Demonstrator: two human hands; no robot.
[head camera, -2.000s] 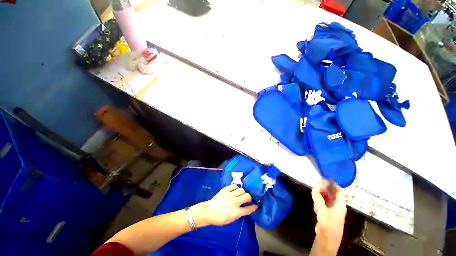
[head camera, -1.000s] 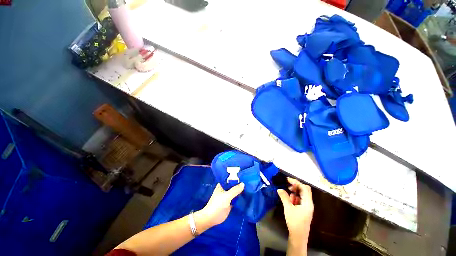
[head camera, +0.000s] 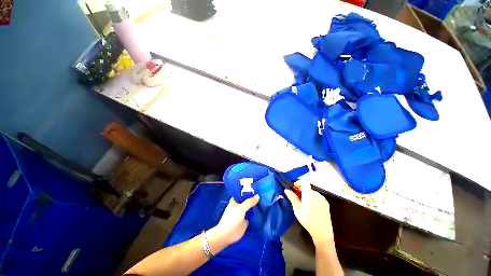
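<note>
A blue padded pouch (head camera: 269, 186) is held over my lap, its rounded bound panel at the upper left. A white buckle piece (head camera: 246, 186) shows on it. My left hand (head camera: 237, 218) grips its lower left edge, thumb on top. My right hand (head camera: 308, 207) holds red-handled thread snips (head camera: 295, 190), their dark blades pointing up-left at the pouch's right side. A narrow blue strap (head camera: 297, 172) sticks out to the right above the snips, with a small white piece at its end. Whether the blades are closed cannot be told.
A pile of blue workpieces (head camera: 360, 81) lies on the white table (head camera: 215, 99). A pink bottle (head camera: 131, 38), a patterned dark pouch (head camera: 99, 59) and a red-and-white item stand at the table's left end. A blue cloth (head camera: 202, 215) covers my lap. A blue bin (head camera: 59, 215) is at left.
My right hand has come from the table edge to the pouch, bringing the snips against its right side. My left hand has shifted to the pouch's lower left edge. The strap now extends rightward.
</note>
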